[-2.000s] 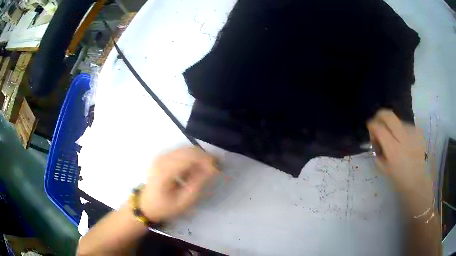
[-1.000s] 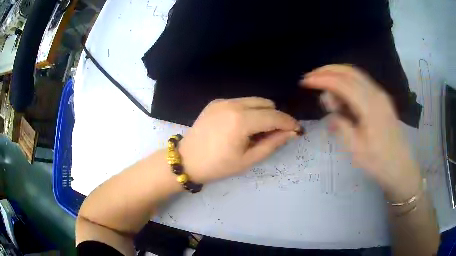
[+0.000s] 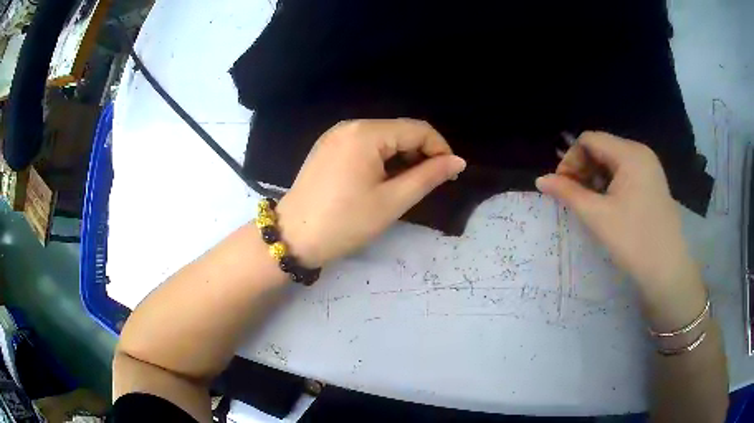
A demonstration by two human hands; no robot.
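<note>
The black cut garment panel lies on the white table cover, with a curved notch in its near edge. A narrow black tape trails from the upper left to my left wrist and passes out of sight behind it. My left hand is over the near edge of the panel, thumb and fingertips pinched together; what lies between them is too dark to tell. My right hand is at the near edge to the right, thumb near its curled fingers, with small silver blades, perhaps thread snips, showing from it.
A blue plastic basket stands at the left table edge. A long dark padded shape is at the upper left, near wooden pieces. Thin guide lines mark the cover. A dark object with a pale rim is cut off at the right edge.
My left hand came right to the panel's near edge, drawing the tape along, then rose slightly. My right hand moved in left, then back a little right. The camera view has shifted.
</note>
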